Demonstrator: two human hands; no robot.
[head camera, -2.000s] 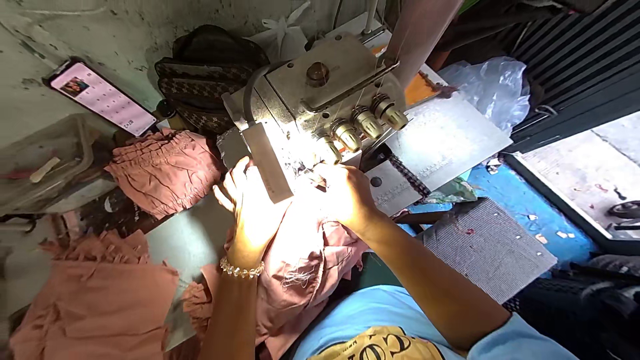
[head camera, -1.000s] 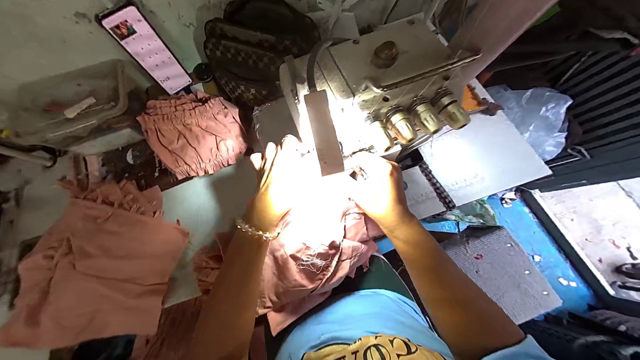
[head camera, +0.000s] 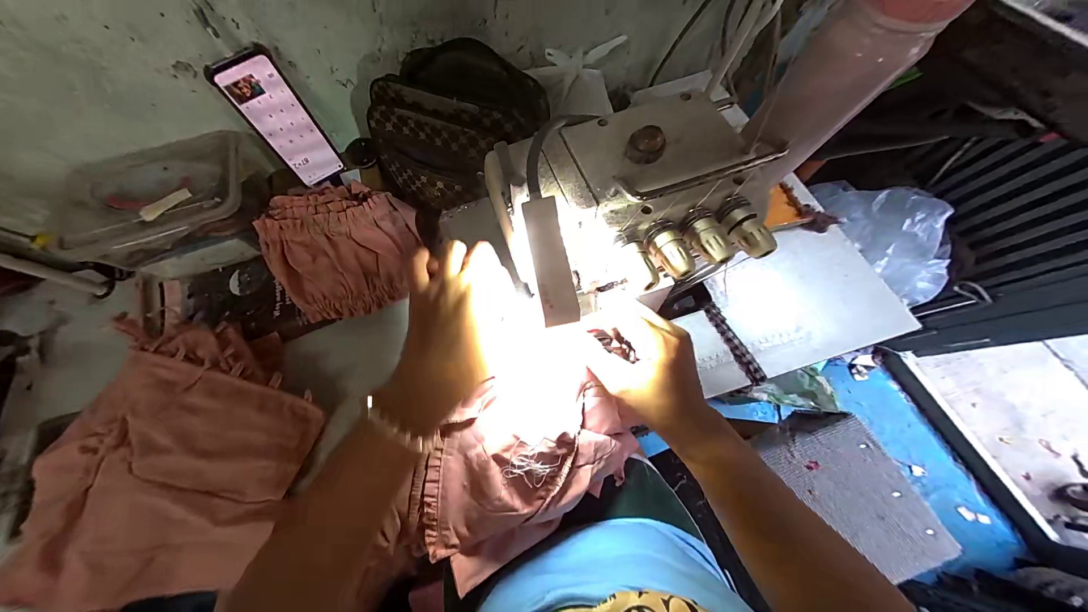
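Observation:
An overlock sewing machine (head camera: 671, 153) with several tension knobs (head camera: 701, 234) stands in front of me, its lamp (head camera: 551, 259) glaring over the work. Salmon-pink fabric (head camera: 518, 476) with loose threads lies below the lamp and hangs over my lap. My left hand (head camera: 455, 327), with a bead bracelet at the wrist, rests at the left of the lamp, fingers spread toward the machine; glare hides what its fingertips touch. My right hand (head camera: 642, 361) grips the fabric edge with bent fingers, to the right of the lamp and below the knobs.
Gathered pink fabric (head camera: 340, 246) and a pink garment piece (head camera: 170, 459) lie at left. A phone (head camera: 280, 119) leans on the wall by a plastic container (head camera: 153, 200) and a patterned bag (head camera: 459, 119). Right are a white machine table (head camera: 807, 297), a plastic bag (head camera: 892, 238) and a grey mat (head camera: 850, 484).
The view has shifted, with the machine farther right than two seconds ago. Both hands stay at the fabric beside the lamp; no grasp or release is plain.

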